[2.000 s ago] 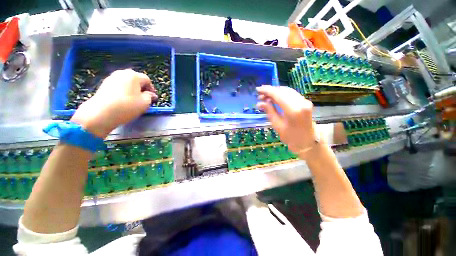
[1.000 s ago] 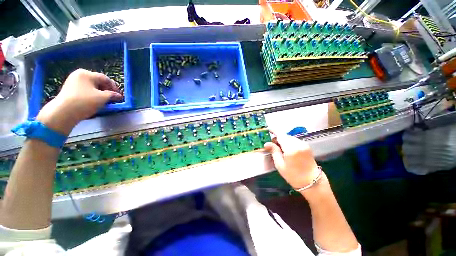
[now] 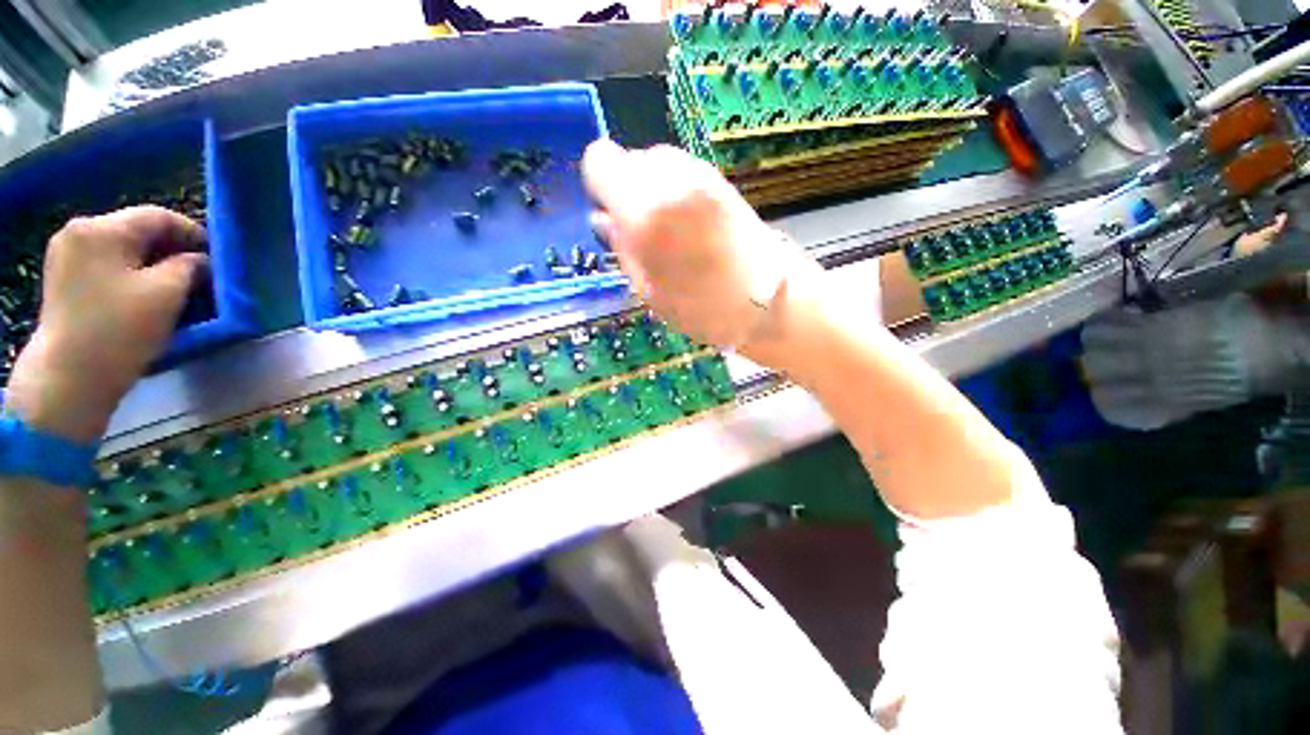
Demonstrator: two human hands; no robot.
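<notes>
My left hand [image 3: 122, 295] is over the near right part of the left blue bin [image 3: 227, 237], fingers curled down; whether it holds a part cannot be told. This bin holds many loose capacitors and is cut off by the left edge. My right hand [image 3: 675, 237] is at the right rim of the second blue bin [image 3: 410, 312], fingertips bent together; whether they hold anything cannot be told. Loose capacitors [image 3: 367, 194] lie in this bin, mostly along its left side and corners. Green PCB panels [image 3: 417, 467] with small mounted components lie in a row on the conveyor in front.
Stacked PCB panels [image 3: 826, 94] stand right of the bins. A brown rectangle [image 3: 899, 290] and another PCB panel [image 3: 991, 266] lie farther right on the line. A grey and orange device [image 3: 1056, 122] is behind. Another person's hand [image 3: 1260, 234] shows at the right edge.
The view has shifted right. My right hand has moved from the front edge of the panels up to the second bin's right side. My left hand remains at the left bin.
</notes>
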